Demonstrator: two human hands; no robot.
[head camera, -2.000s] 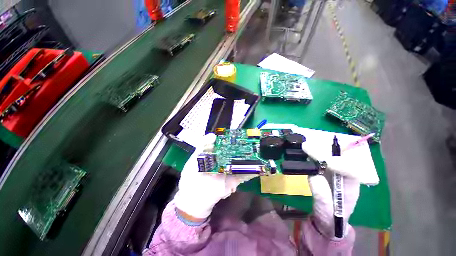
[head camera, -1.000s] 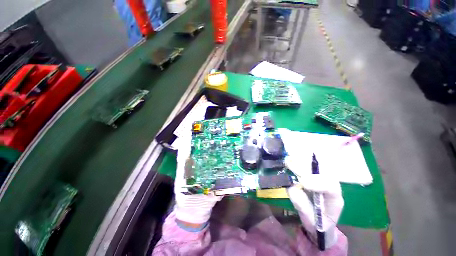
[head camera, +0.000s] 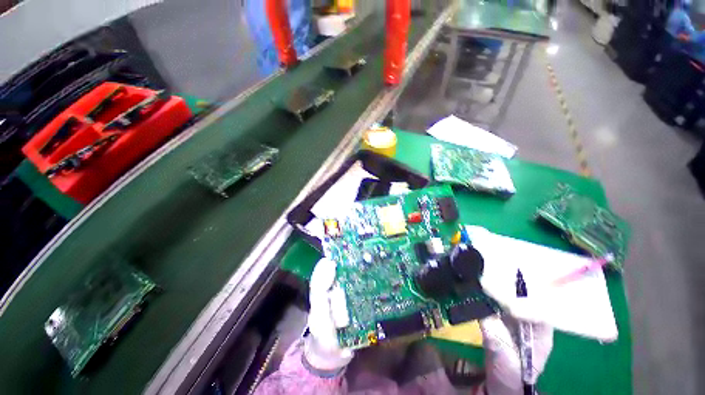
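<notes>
A green circuit board (head camera: 379, 270) is held up in front of me, component side towards me, with round black parts and connectors along its lower edge. My left hand (head camera: 326, 324), in a white glove, grips its left edge. My right hand (head camera: 514, 332), also in a white glove, is at the board's lower right corner and holds a black marker (head camera: 526, 339), tip up. The right fingertips are partly hidden, so their contact with the board is hard to tell. A white record sheet (head camera: 541, 285) with a pink pen (head camera: 584, 270) lies behind the right hand.
Two boards lie on the green mat, one at the back (head camera: 471, 168) and one at the right (head camera: 584, 221). A black tray (head camera: 305, 212) and yellow pot (head camera: 380, 141) stand by the conveyor (head camera: 193, 224), which carries several boards. A red tray (head camera: 116, 158) is across it.
The held board has turned from edge-on to face me and now tilts, its right side higher. Both hands have moved with it. The view has shifted, so the table sits lower and further right.
</notes>
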